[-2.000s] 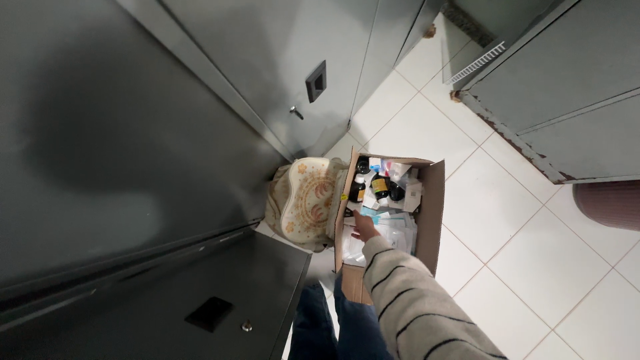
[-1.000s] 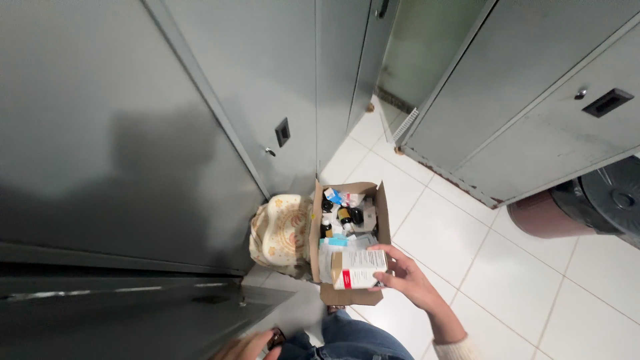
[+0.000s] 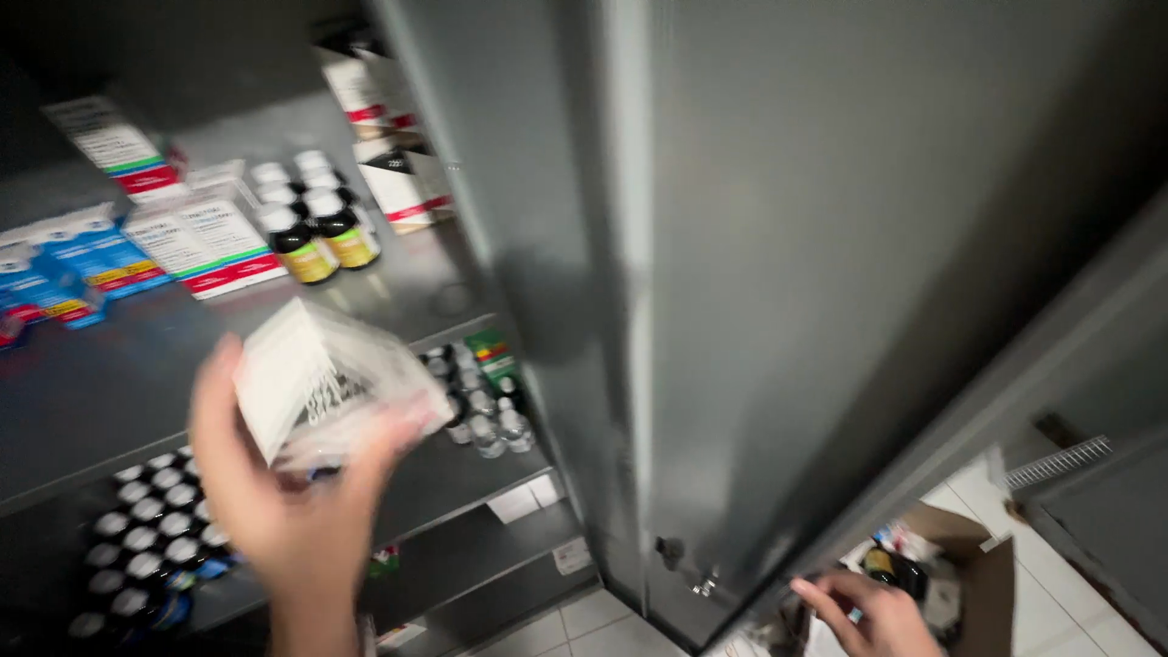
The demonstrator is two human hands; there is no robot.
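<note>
At the left, my left hand [image 3: 292, 511] grips a white carton box [image 3: 338, 392] bearing dark print, held in front of the open metal cabinet's shelves. Both are blurred by motion. Low on the right, my right hand [image 3: 867, 607] is beside the edge of the grey metal door [image 3: 821, 274], fingers bent and somewhat apart. Whether its fingertips touch the door cannot be told. Behind the box, dark bottles with white caps and yellow labels [image 3: 315, 242] stand on a shelf next to white medicine boxes with red and green bands [image 3: 205, 237].
Blue boxes [image 3: 100, 260] stand farther left, and boxes with red bands [image 3: 397, 187] by the cabinet's side. Lower down are many white-capped bottles [image 3: 146, 538] and small clear bottles [image 3: 493, 424]. An open cardboard box [image 3: 990, 584] of bottles and packets sits on the tiled floor.
The view has swung to an open cabinet. One second ago my right hand held a white box over the cardboard box; now my left hand holds a white box near the shelves.
</note>
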